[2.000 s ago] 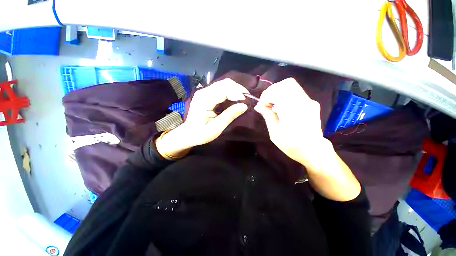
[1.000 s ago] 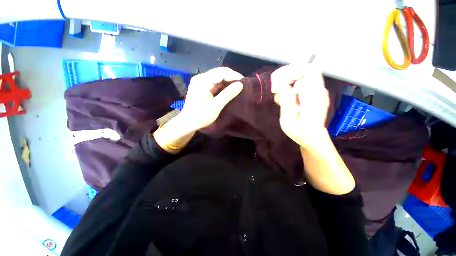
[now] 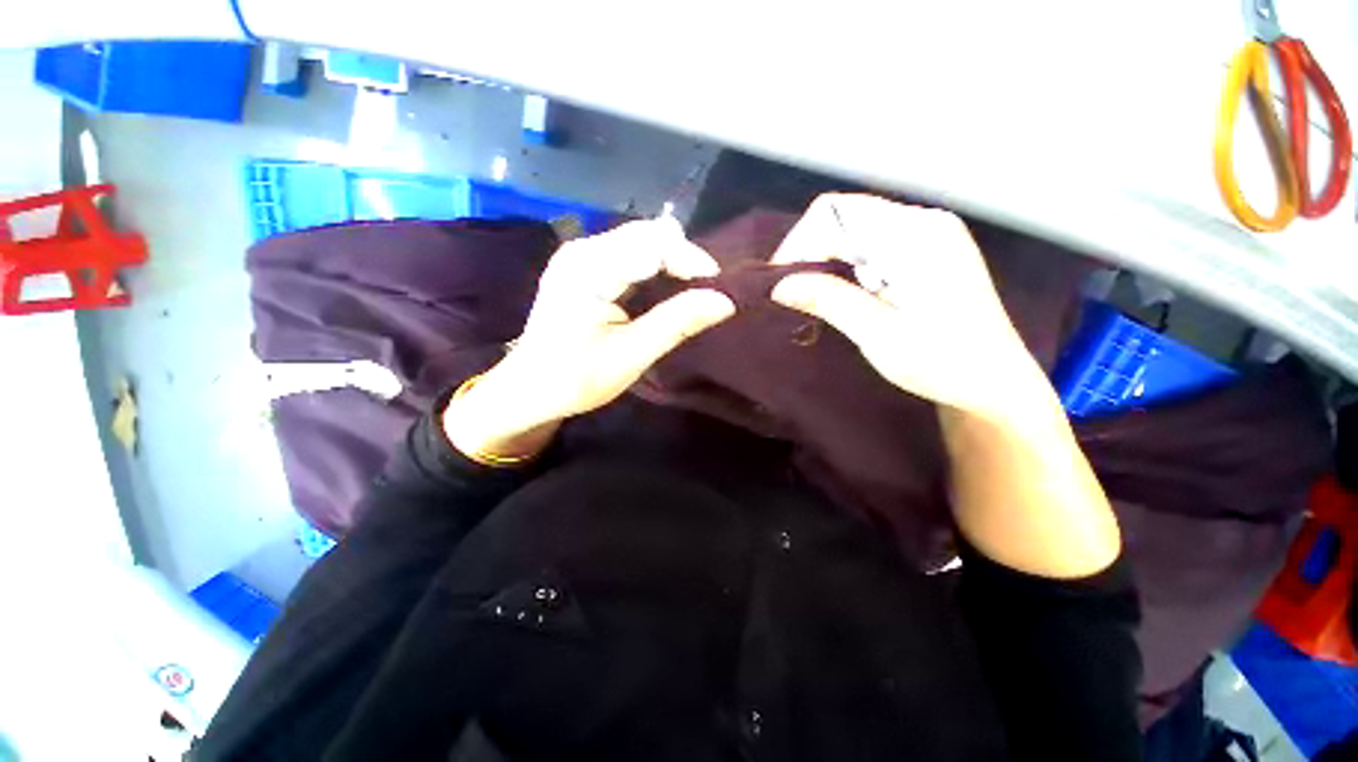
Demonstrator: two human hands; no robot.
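Note:
A dark maroon garment piece [image 3: 775, 380] lies over my lap. My left hand [image 3: 603, 320] pinches its folded edge between thumb and fingers. My right hand [image 3: 909, 290] pinches the same edge a short way to the right, so a narrow maroon band [image 3: 752, 283] runs between my fingertips. A thin dark line shows by my right fingers; I cannot tell if it is a tool or thread. A small light-brown thread loop [image 3: 806, 334] lies on the cloth below my right thumb.
Scissors [image 3: 1284, 142] with yellow and red handles lie on the white table [image 3: 953, 112] at upper right. Maroon bundles lie at left [image 3: 335, 432] and right [image 3: 1214, 521], near blue crates [image 3: 1124, 365]. Red stools stand at far left [image 3: 67, 253] and far right [image 3: 1318, 573].
My right hand has come down from the raised position and now pinches the edge opposite my left. The pink-red thread on the cloth no longer shows. The view has shifted slightly.

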